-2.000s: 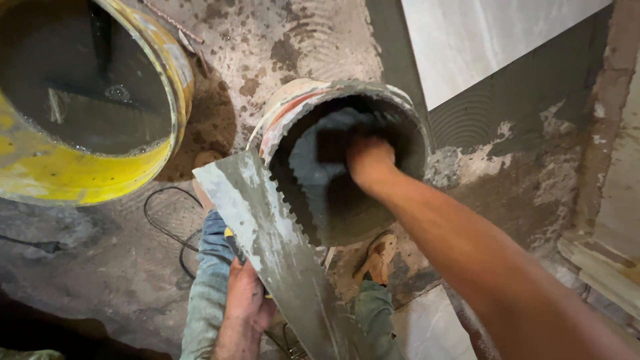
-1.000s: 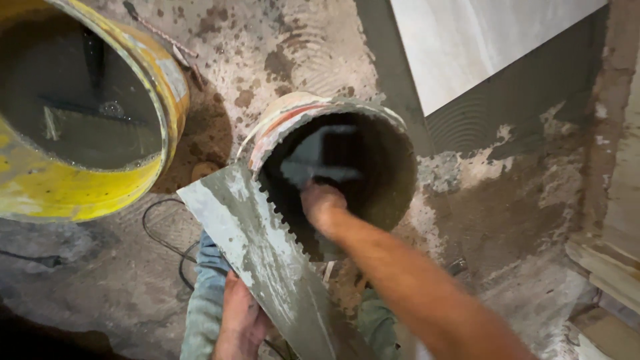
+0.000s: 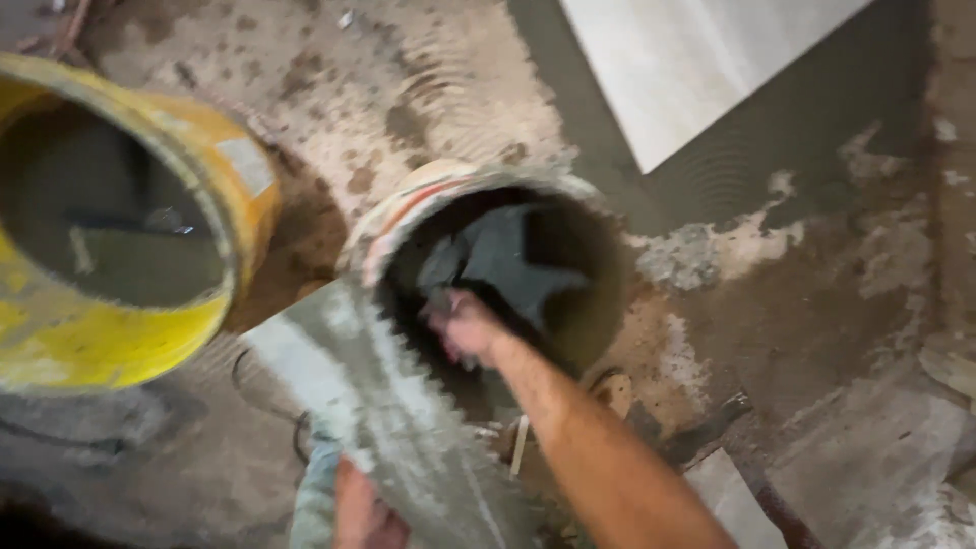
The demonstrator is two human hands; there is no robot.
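My right hand (image 3: 465, 328) reaches down into a mortar-smeared bucket (image 3: 358, 252) and is closed around something, apparently the handle of a tool whose blade is hard to make out. Grey mortar (image 3: 496, 252) lies inside the bucket. A wide notched trowel (image 3: 381, 404), its metal blade coated with mortar, slants from the bucket's left rim toward the bottom of the view. Beneath its lower part is my left hand (image 3: 366, 507), partly hidden by the blade, holding the trowel from below.
On the left stands a yellow bucket (image 3: 152, 335) of murky water with a dark tool in it. A pale tile (image 3: 686, 69) lies on combed mortar (image 3: 709, 175) at the upper right. Behind my left hand a cable (image 3: 267, 404) runs over the rough floor. A tile piece (image 3: 732, 496) is at the lower right.
Inside the bucket my right hand has moved from the right part toward the left side. My left hand keeps the notched trowel at the bucket's left rim.
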